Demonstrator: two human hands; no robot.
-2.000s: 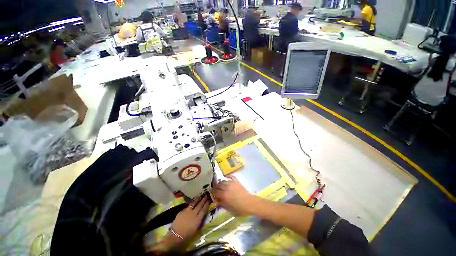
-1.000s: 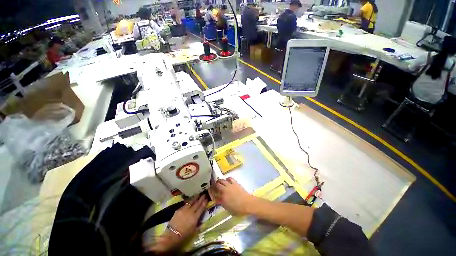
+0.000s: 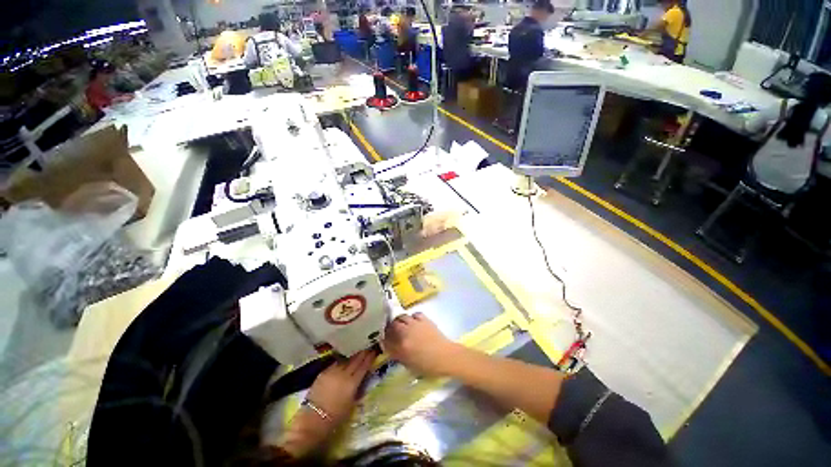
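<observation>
A black strap [image 3: 299, 376] runs from the black strap bundle [image 3: 178, 374] at the left to the needle area of the white pattern sewer [image 3: 328, 264]. My left hand [image 3: 339, 385] lies on the strap's end, fingers under the machine head. My right hand [image 3: 415, 343] is just right of the head, fingers bent in close to the needle area. The fingertips and whatever they pinch are too small and partly hidden to tell. The yellow jig [image 3: 415, 285] sits on the bed plate [image 3: 466, 296] beyond my right hand.
Red-and-dark snips [image 3: 573, 353] lie right of the bed on a cord. A control panel [image 3: 559, 126] stands behind. A clear bag of fittings [image 3: 82, 260] and a cardboard box [image 3: 87, 173] are at the left. Thread cones [image 3: 381, 91] stand behind the machine. People work at far tables.
Both hands stay at the needle area with slight shifts. My right hand's fingers look more curled, and my left hand sits slightly lower beside the head.
</observation>
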